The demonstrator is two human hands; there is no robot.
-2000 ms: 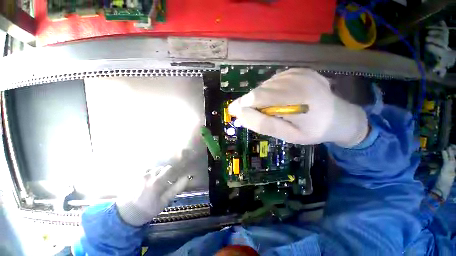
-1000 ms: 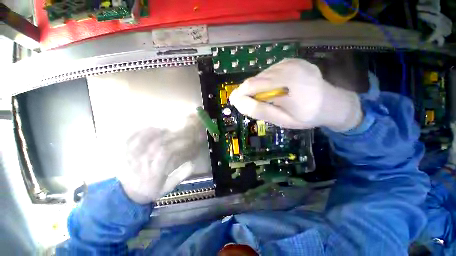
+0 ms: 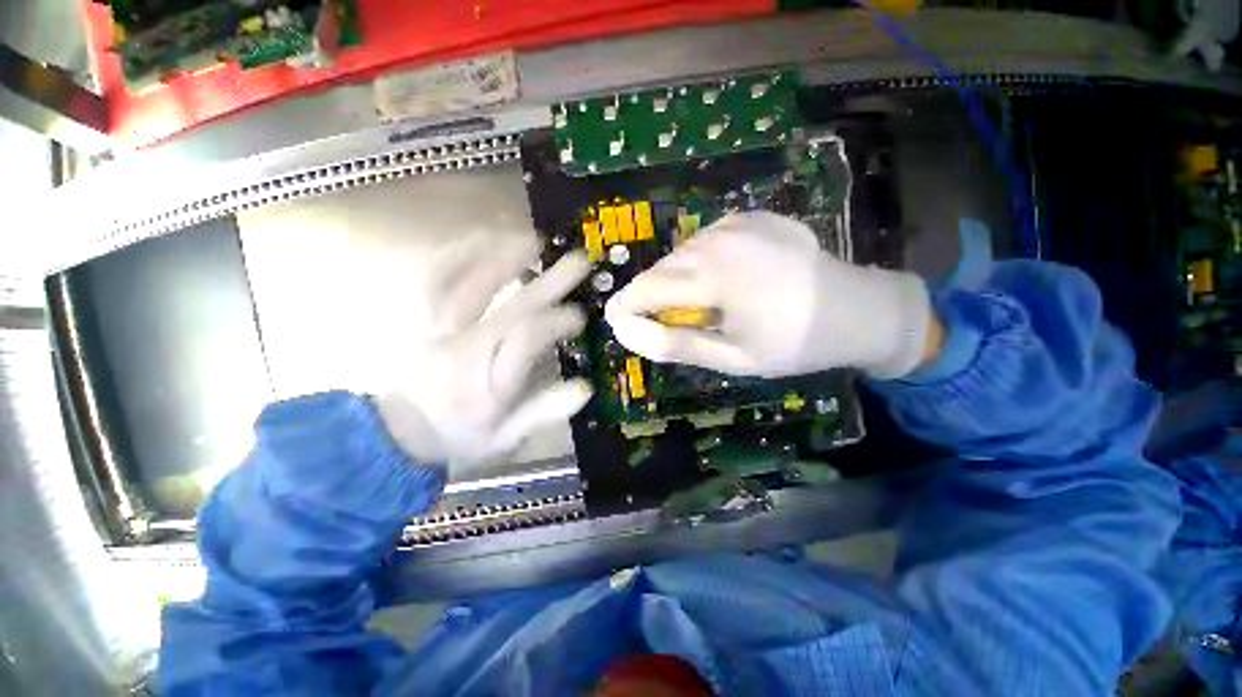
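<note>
A green circuit board [image 3: 742,411] crowded with parts lies in a black carrier [image 3: 552,184] in front of me. Yellow box capacitors [image 3: 621,223] stand in a row near its far left corner, with round white-topped cans beside them. My right hand [image 3: 763,297], white-gloved, holds a slim yellow tool [image 3: 688,317] over the board's left middle; the tool's tip is hidden by the fingers. My left hand [image 3: 497,357], white-gloved and slightly blurred, has its fingers spread at the carrier's left edge and holds nothing. Whether it touches the carrier I cannot tell.
A green strip with pale pads [image 3: 674,125] lies along the board's far side. Toothed chains run along the grey rails [image 3: 450,561]. A red mat [image 3: 409,41] bears a sample board [image 3: 225,38]. A blue cord [image 3: 953,82] crosses at the right, near another board [image 3: 1199,279].
My left hand has moved right, to the carrier's left edge, fingers spread. My right hand has shifted nearer me along the board, uncovering the yellow capacitors. The whole view has shifted.
</note>
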